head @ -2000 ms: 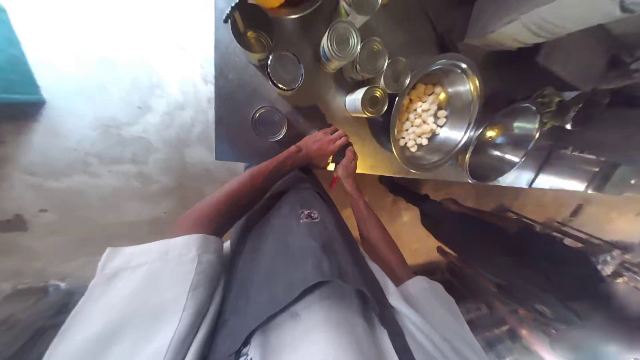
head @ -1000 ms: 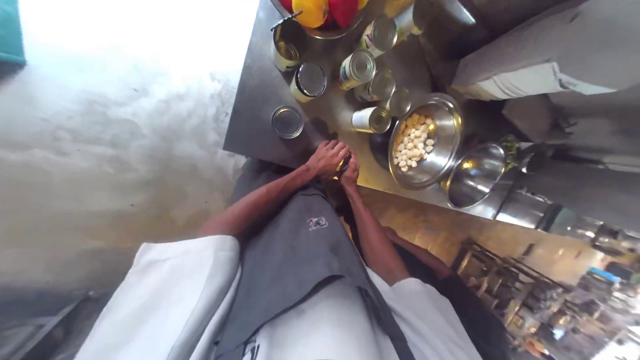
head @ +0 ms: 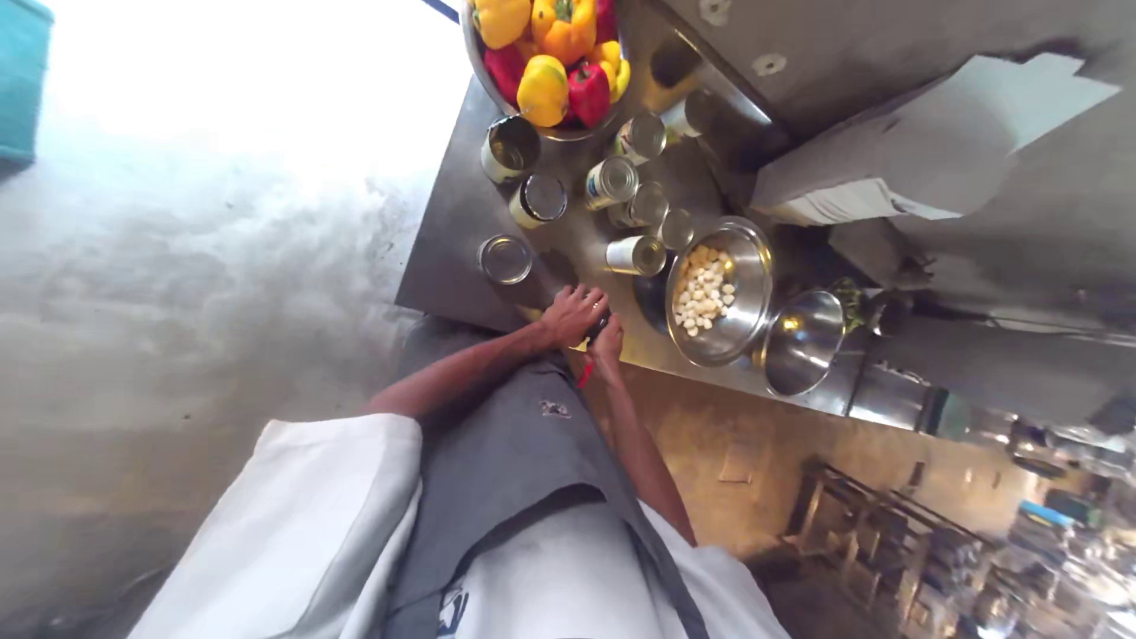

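Observation:
At the near edge of the steel counter my left hand [head: 575, 316] and my right hand [head: 607, 344] are closed together around a small dark object [head: 598, 327], with a yellowish part below it. The fingers cover most of it, so its kind cannot be told. Closest to my left hand stands a tin can [head: 505, 259]; an opened can [head: 540, 199] and another open can [head: 511, 147] are farther back. To the right of my hands a can [head: 635, 256] lies on its side or leans, beside a steel bowl [head: 744, 306] holding pale round pieces [head: 704, 293].
A large bowl [head: 568, 135] of yellow, orange and red bell peppers sits at the far end. Several more cans [head: 611, 183] stand mid-counter. An empty-looking steel bowl [head: 804, 343] is at the right, near some greens [head: 848, 303]. White paper or card [head: 923, 151] juts out at upper right.
The view has shifted, bringing the bowl of bell peppers fully into sight. Both hands stay together at the counter edge around the dark object.

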